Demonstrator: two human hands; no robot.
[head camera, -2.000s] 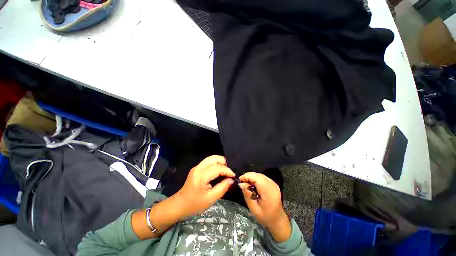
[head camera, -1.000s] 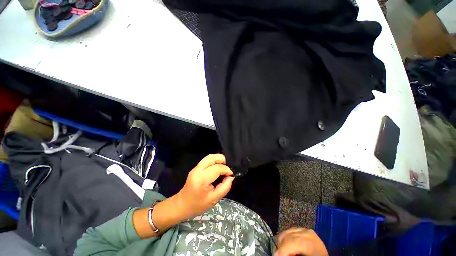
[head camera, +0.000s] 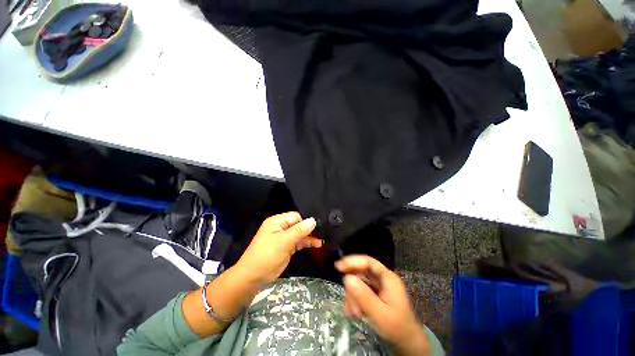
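Observation:
The large black garment (head camera: 376, 111) lies over the table, its lower edge hanging over the table's front edge towards my lap. Three dark round buttons sit in a spaced row near this edge, the nearest button (head camera: 335, 217) just right of my left fingers. My left hand (head camera: 275, 243) pinches the garment's edge between thumb and fingers. My right hand (head camera: 376, 295) is below and right of the edge, blurred, with its fingers curled. A small dark thing shows by its palm, too blurred to name. No needle or thread can be made out.
On the white table (head camera: 188, 111), a blue-grey bowl (head camera: 104, 59) of dark buttons and a pink strip stands at the far left beside a pale box (head camera: 33, 21). A black phone (head camera: 535, 178) lies at the right. Dark clothing (head camera: 118, 278) fills the lower left; blue crates (head camera: 494, 316) stand lower right.
My right hand went down to the lower right and has come back up near the edge. The nearest button, hidden before, now shows beside my left fingers. The whole view has shifted slightly.

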